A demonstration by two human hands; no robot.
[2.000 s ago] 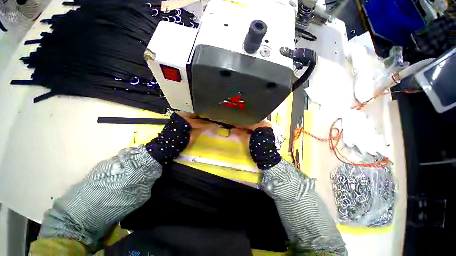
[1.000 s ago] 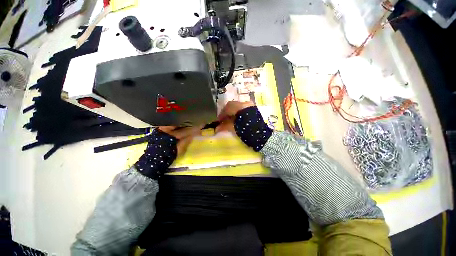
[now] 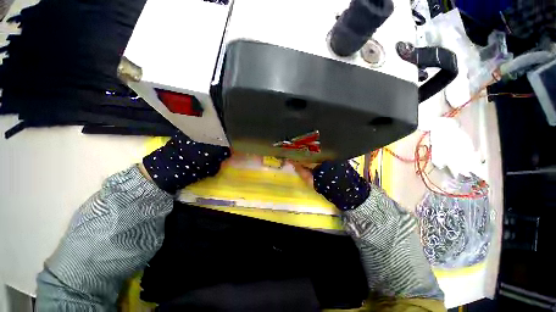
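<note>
The sewing machine's dark grey head cover [image 3: 317, 97] hangs large in front of me and hides most of both hands. My left hand [image 3: 235, 159] is under the head's left side, past a dotted dark cuff; its fingers are hidden. My right hand [image 3: 305, 172] is under the head's right side, with only a little skin showing. What either hand holds is not visible. A black strap [image 3: 122, 130] sticks out left of my left cuff. The unsewn strap stack [image 3: 256, 256] lies nearest my body, below the yellow work surface [image 3: 262, 189] and a pale metal edge strip [image 3: 274, 208].
A fanned pile of black straps [image 3: 67, 61] lies left of the machine. A clear bag of D-rings [image 3: 454, 228] lies at the right, with red-orange cord [image 3: 420, 159] beside it. A grey control screen [image 3: 545, 88] stands at the far right edge.
My view has come closer to the machine head and turned. The right hand, visible near the needle area a second ago, is now mostly hidden under the head. The strap end on the left remains.
</note>
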